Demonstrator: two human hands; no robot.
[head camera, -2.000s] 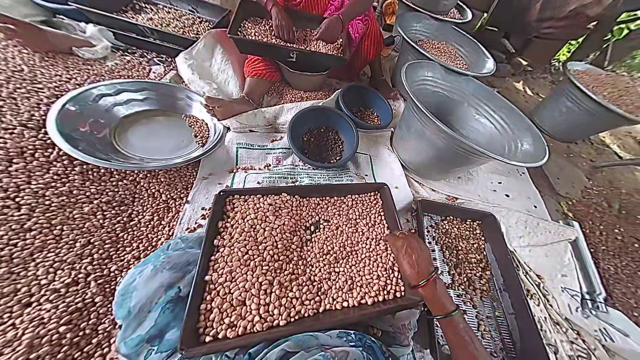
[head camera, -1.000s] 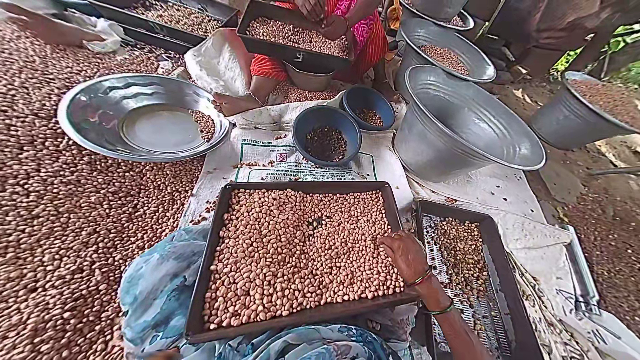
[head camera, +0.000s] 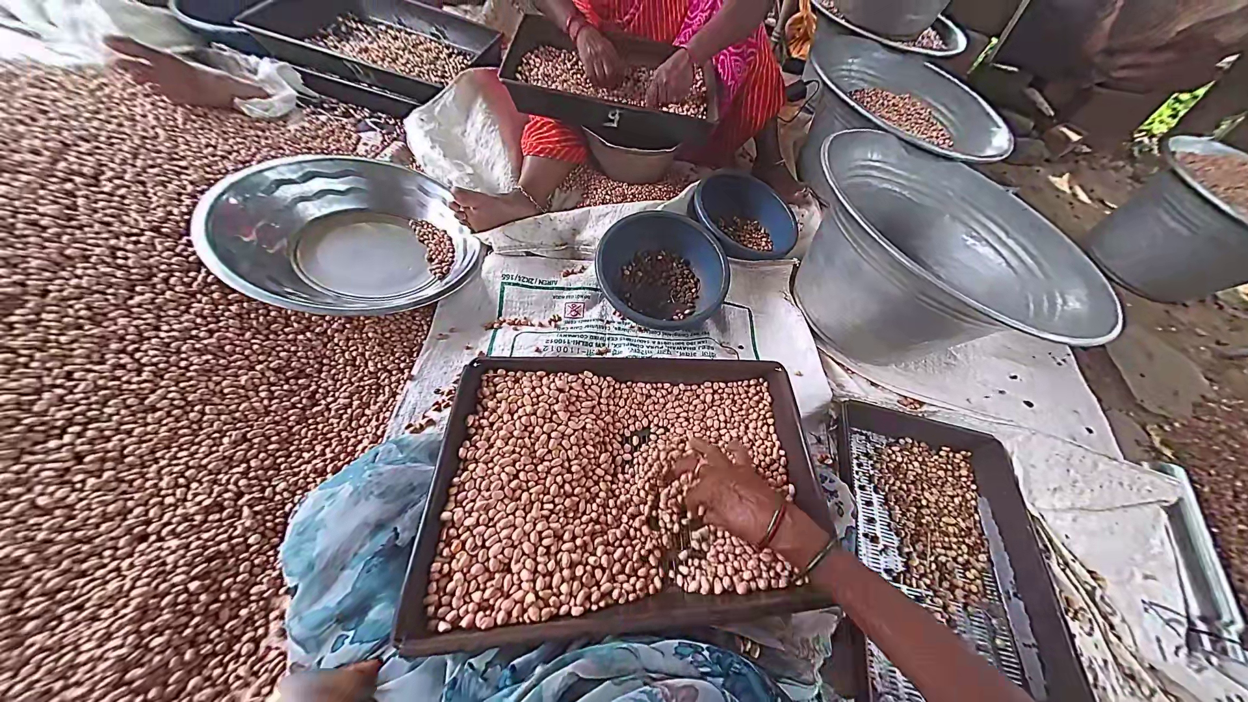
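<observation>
A dark rectangular tray (head camera: 624, 619) full of pinkish-brown nuts or seeds (head camera: 536, 507) lies on patterned blue cloth in my lap. Over its right half, my right hand (head camera: 726, 487) is palm down with fingers spread among the nuts, some piled at the fingertips. Gaps in the layer show the tray's dark bottom. Just right stands a second dark tray (head camera: 1033, 585), with smaller brownish pieces on a slotted white surface. At the bottom left edge a blurred patch of skin, possibly my left hand, shows below the tray's corner; its grip is hidden.
A large heap of nuts (head camera: 146, 419) covers the left side, beside a shallow metal basin (head camera: 361, 239). Beyond my tray are two blue bowls (head camera: 663, 268) (head camera: 746, 216). A deep metal tub (head camera: 960, 234) stands right. Across, a co-worker's hands are over another tray (head camera: 604, 102).
My right hand has moved left from the tray's right side into the nuts, and a bare gap has appeared near the front edge. The co-worker's hands have moved apart and down into their tray.
</observation>
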